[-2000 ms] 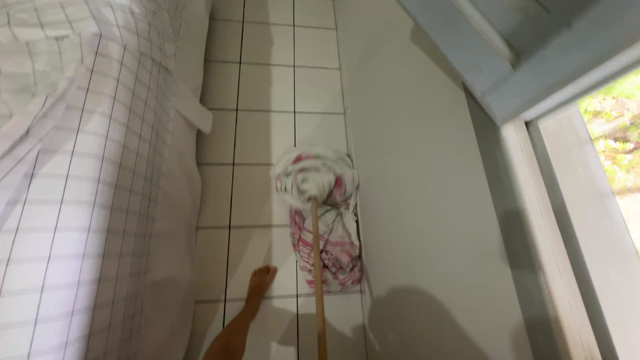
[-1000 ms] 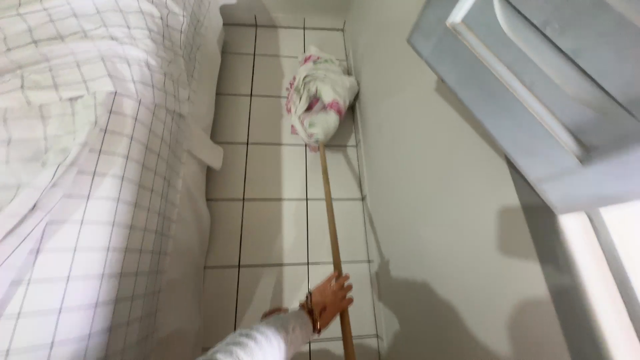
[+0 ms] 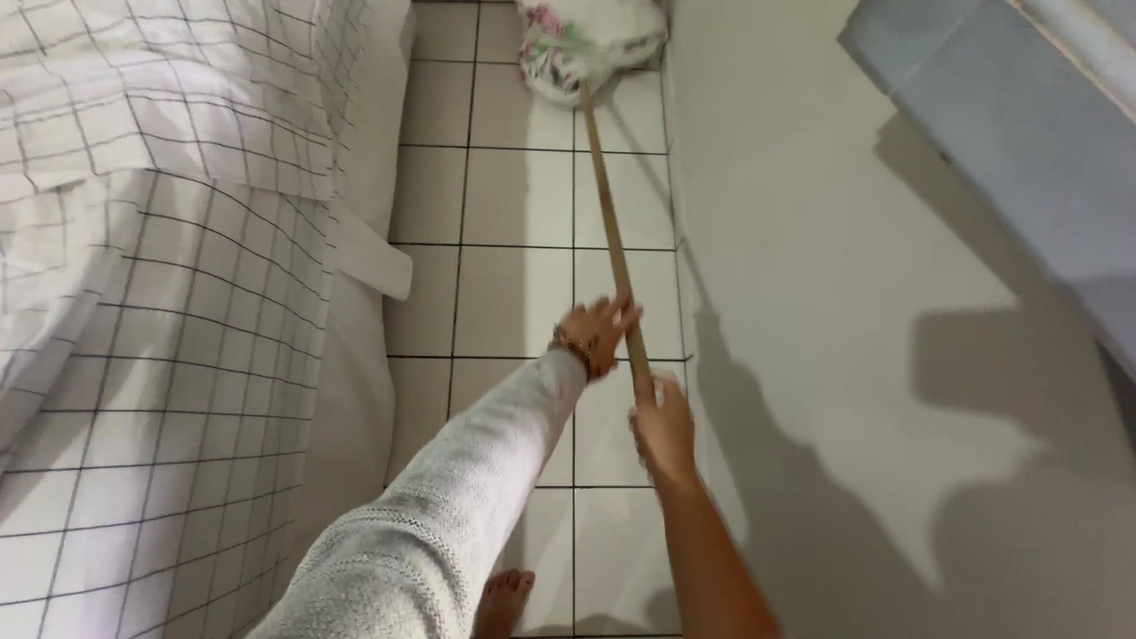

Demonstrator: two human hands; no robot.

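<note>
A wooden pole [image 3: 606, 195] slants down the tiled floor, its far end in a white cloth with pink and green print [image 3: 590, 44], partly cut off by the top edge. My right hand [image 3: 664, 426] is wrapped around the pole's lower part. Farther up the pole, my left hand [image 3: 596, 333], with a bracelet at the wrist and a light knit sleeve, rests against it from the left; its fingertips reach over the wood, and how firmly they grip is unclear. The cloth lies on the tiles close to the wall.
A bed with a white checked cover [image 3: 222, 355] lines the left side, a pale strap-like piece [image 3: 377, 257] jutting from it. A plain wall [image 3: 799, 266] bounds the right, with a grey-blue shutter or panel [image 3: 1021, 151] at the upper right. My bare foot [image 3: 504, 603] is at the bottom.
The cloth, lower and spread along the floor two seconds ago, is now bunched at the far end. My right hand has come into view on the pole.
</note>
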